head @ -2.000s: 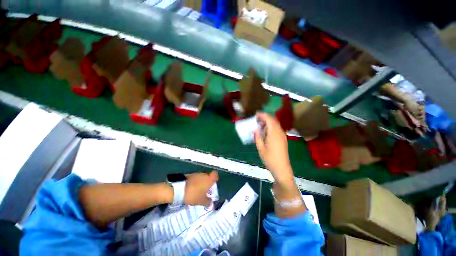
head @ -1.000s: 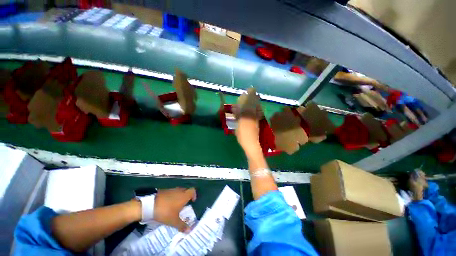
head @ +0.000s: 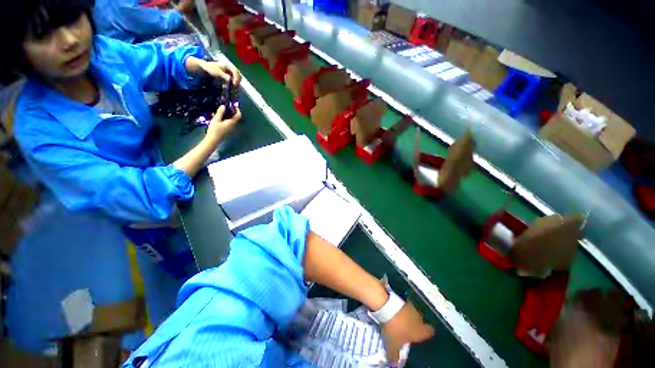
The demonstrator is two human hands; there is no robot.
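White printed leaflets (head: pixel 341 336) lie fanned on the dark green bench at the bottom centre. My left hand (head: pixel 408 330), with a white wristband, is bent over their right end. A white leaflet edge shows under its fingers; whether they grip it is unclear. A blurred brownish shape at the bottom right corner may be my right hand or a box flap; its fingers cannot be made out. Beside it a red box (head: pixel 542 309) stands on the green belt. Another open red box (head: pixel 495 241) with a white item inside is behind it.
A large white carton (head: pixel 269 176) and a smaller white box (head: pixel 330 215) stand left of the leaflets. A person in a blue smock (head: pixel 108 136) handles dark items at the left. More red boxes line the belt (head: pixel 402 223). An open brown carton (head: pixel 589 129) is across the line.
The view has swung left, bringing the neighbouring person and the whole white carton into sight. The brown cartons on the right have left the view. My right arm is no longer clearly visible.
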